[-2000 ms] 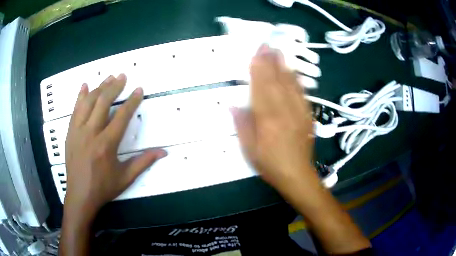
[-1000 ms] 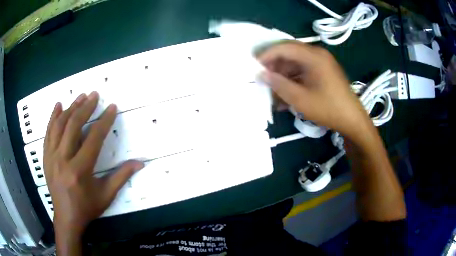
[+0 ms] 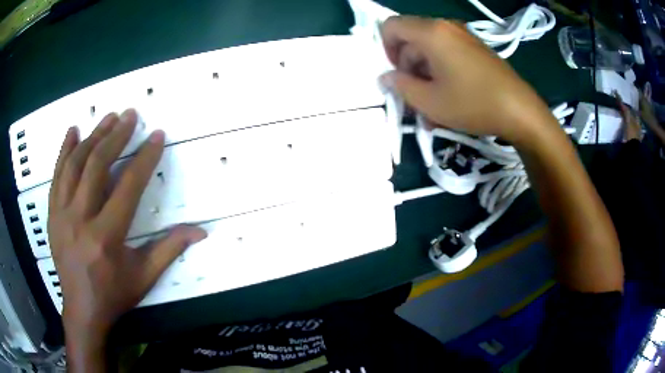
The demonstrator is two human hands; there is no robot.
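Three white power strips lie side by side on the dark green bench: the far strip point(image 3: 248, 84), the middle strip point(image 3: 321, 146) and the near strip point(image 3: 343, 218). My left hand point(image 3: 109, 204) lies flat across their left part with fingers spread, holding nothing. My right hand point(image 3: 459, 80) is at the right end of the far strip, fingers curled on a white wiping cloth point(image 3: 372, 16). Part of the cloth hangs below the fingers, and the hand hides the rest. Two plugs, an upper one point(image 3: 456, 169) and a lower one point(image 3: 453, 250), lie right of the strips.
Coiled cords point(image 3: 503, 186) lie beyond the plugs, with another cord coil point(image 3: 521, 29) at the far right. A clear bottle point(image 3: 598, 49) and neighbouring strips point(image 3: 587, 124) are further right. Another person's hand point(image 3: 631, 120) is there. Stacked strips point(image 3: 18, 299) stand at the left edge.
My right hand has moved from the middle of the strips to their right end with the cloth. My left hand stays on the strips. Another person's hand has appeared at the far right.
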